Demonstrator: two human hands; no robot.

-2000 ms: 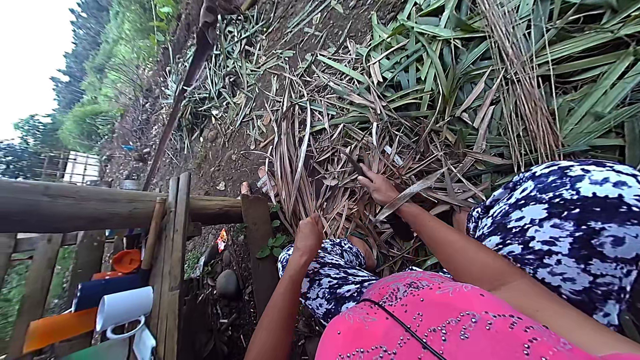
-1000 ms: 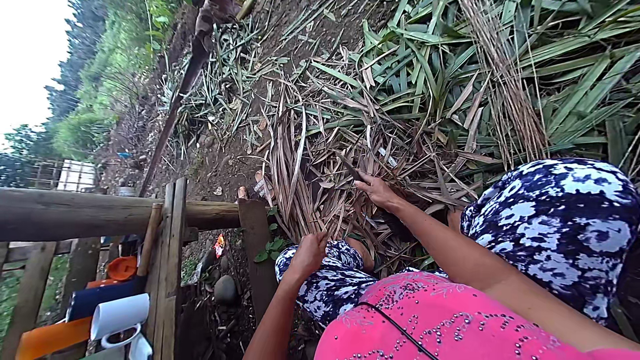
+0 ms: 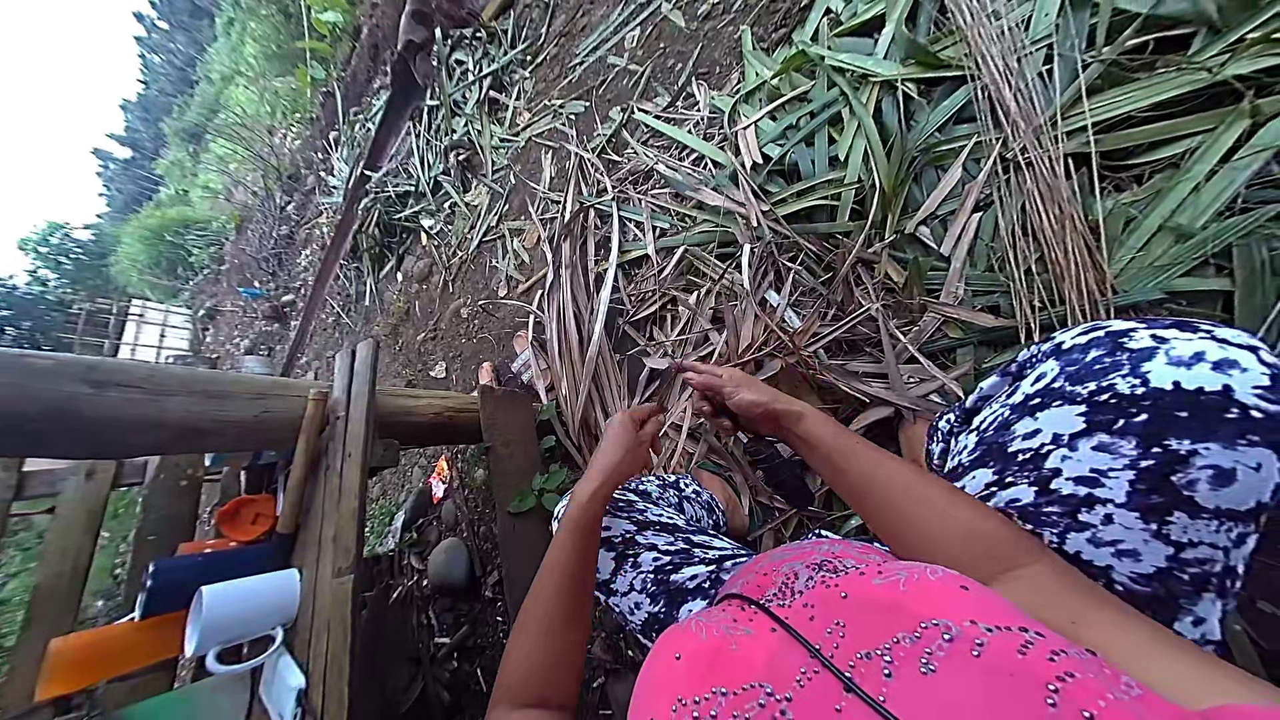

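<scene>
My left hand is curled at the near end of a bundle of long dry brown leaves, its fingers pinched on what looks like a thin dry leaf strip. To its right, my right hand reaches over loose dry leaves with its fingers stretched toward the left one. The tip of a narrow dark strip meets these fingertips, but whether they grip it cannot be told. The two hands are close together and apart.
Green strap leaves cover the ground ahead and right, with a tied-looking sheaf of dry stalks. On the left stand a wooden rail, a white mug and an orange container. A rounded stone lies below the rail.
My right hand has come nearer to my left hand, and its fingers are straighter. The dark strip that stuck out from it earlier now shows less.
</scene>
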